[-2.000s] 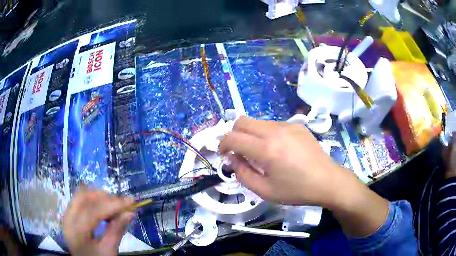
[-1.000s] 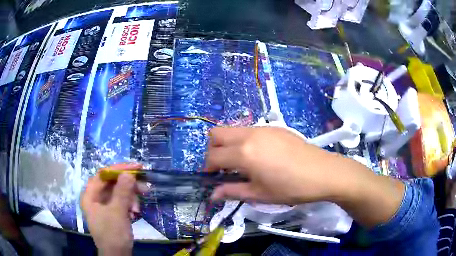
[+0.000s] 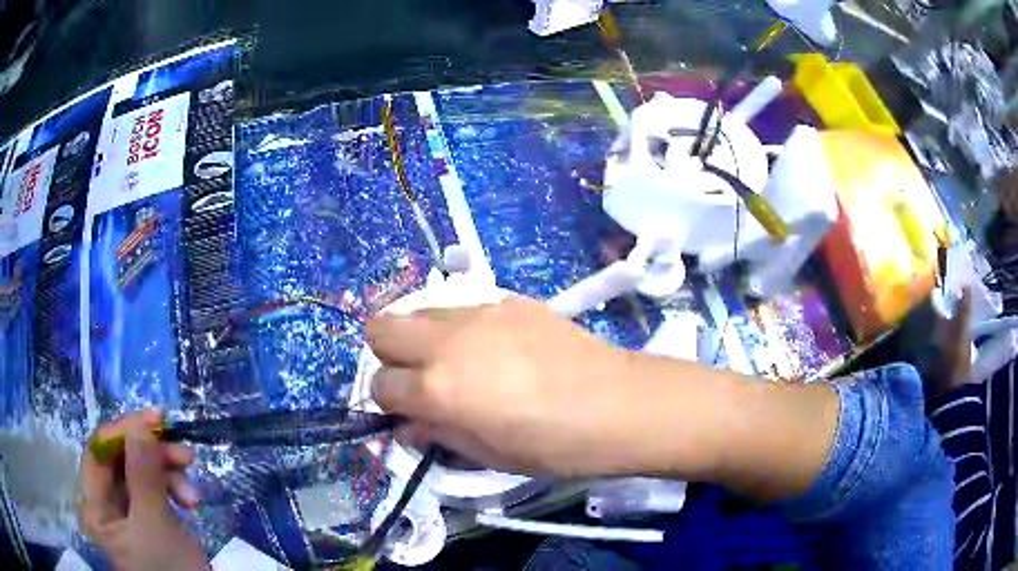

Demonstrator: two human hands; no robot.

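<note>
The round white base housing lies on the blue sheets, partly hidden under my right hand. My left hand pinches the yellow-taped end of a black sleeved cable at the lower left. The cable runs nearly straight to my right hand, whose fingers close on it over the base. The exact fingertip contact and the base's centre are hidden. A second black cable hangs down over the base's side lug. Thin coloured wires extend left from the base. A pale lead with a yellow end stands out behind it.
A drum-shaped white assembly with cables stands at the right, beside a yellow bin and an orange-yellow block. White parts sit on the dark belt behind. A flat white piece lies at the front edge. Another person's striped sleeve is at the far right.
The view has shifted, so the scene sits further left than one second ago. The second black cable's yellow end has dropped towards the bottom edge. Both hands still hold the sleeved cable stretched.
</note>
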